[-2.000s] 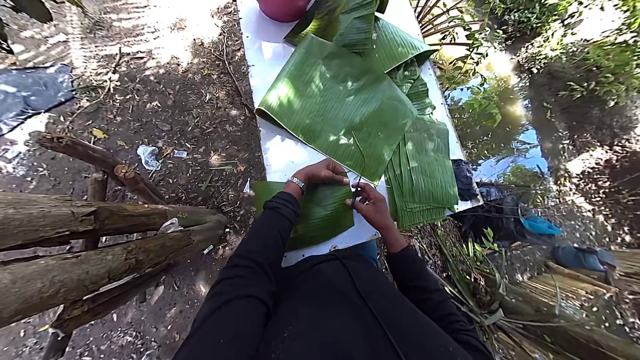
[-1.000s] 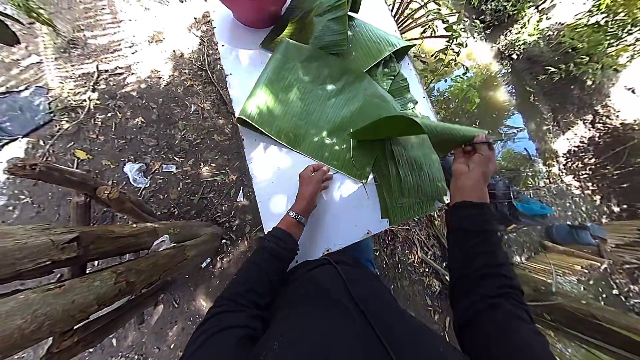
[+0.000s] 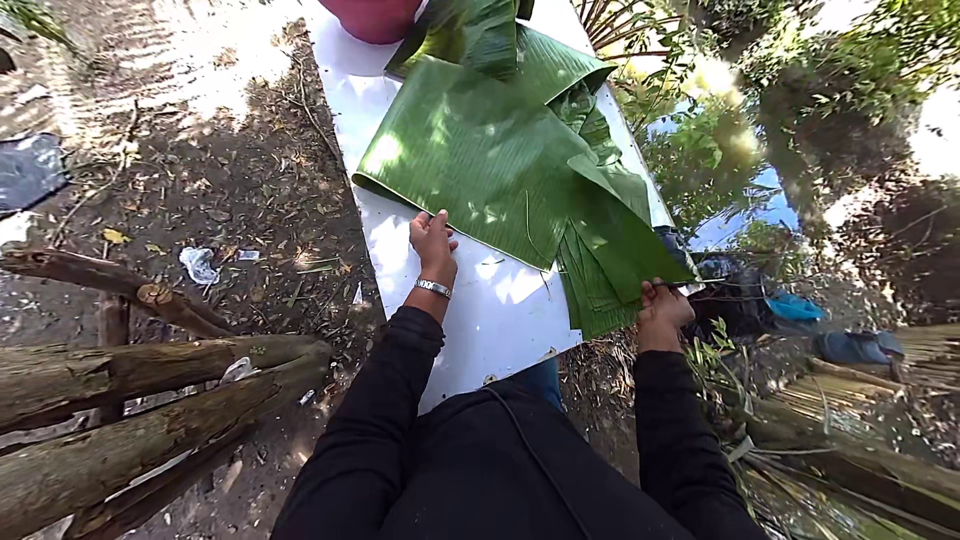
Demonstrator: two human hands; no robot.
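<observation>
A large green banana leaf (image 3: 480, 157) lies across the white tabletop (image 3: 480, 322). My left hand (image 3: 433, 244), with a metal bracelet or watch at the wrist, touches the near edge of this leaf with its fingertips; whether it grips the edge is unclear. At the right side of the table, my right hand (image 3: 664, 307) pinches the corner of a leaf piece, and something thin and dark shows at its fingers. Beneath that piece lies a stack of cut leaf pieces (image 3: 589, 289). More folded leaves (image 3: 480, 37) lie at the far end.
A red rounded container (image 3: 375, 15) stands at the table's far left. Thick wooden logs (image 3: 165, 412) are at lower left. Beyond the right edge are dark plastic, a blue item (image 3: 793, 306), water and plants. Litter and dry leaves cover the ground at left.
Both hands were together over a smaller leaf piece at the near edge, then moved apart. My right hand went to the right with a lifted leaf corner, which now lies lower over the stack.
</observation>
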